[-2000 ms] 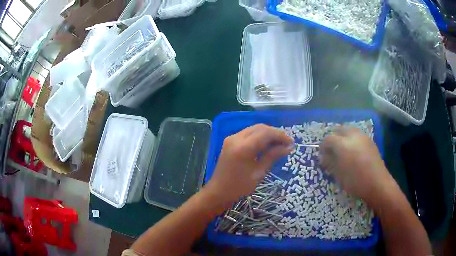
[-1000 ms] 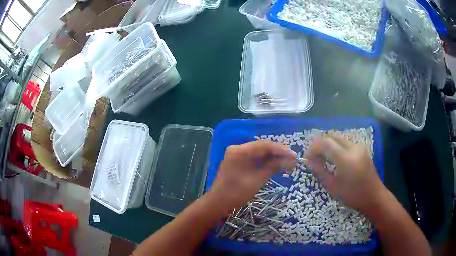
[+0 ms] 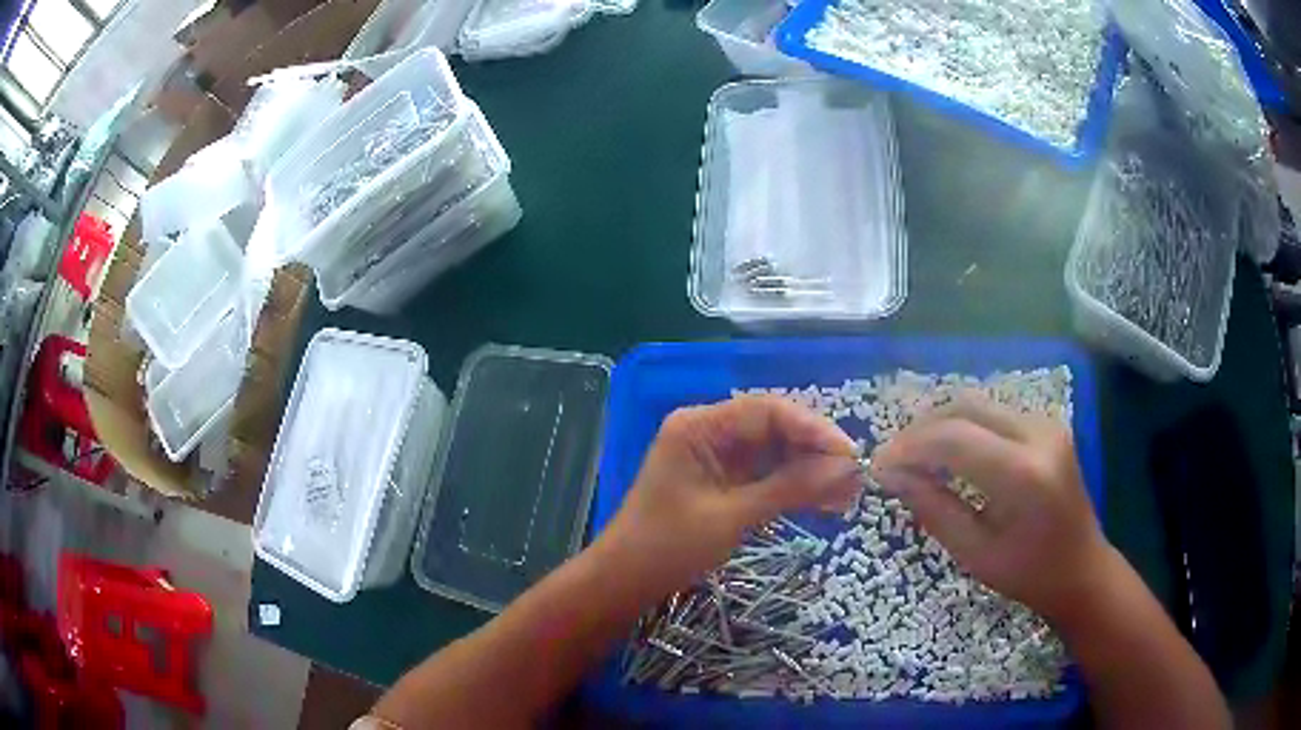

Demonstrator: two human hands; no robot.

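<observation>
My left hand point(image 3: 749, 464) and my right hand point(image 3: 985, 478) meet fingertip to fingertip over the blue parts tray point(image 3: 671, 360). A tiny whitish part point(image 3: 862, 458) shows between the pinched fingertips; the rest of it is hidden. Several small white sleeves point(image 3: 967, 494) show among the curled fingers of my right hand. In the tray, thin metal pins point(image 3: 721, 620) lie heaped at the left and loose white sleeves point(image 3: 927, 613) at the right.
Behind the tray, an open clear box point(image 3: 799, 186) holds a few pins on white liner. A dark-looking clear lid point(image 3: 514, 478) and closed box point(image 3: 343, 464) stand left. A metal-parts box point(image 3: 1156, 271), second blue tray point(image 3: 970, 64), black object point(image 3: 1210, 528) and carton point(image 3: 278, 342) surround the work.
A thin light rod spanned the gap between my hands two seconds ago; now my fingertips are together and hide most of what they hold. White sleeves now show in my right hand.
</observation>
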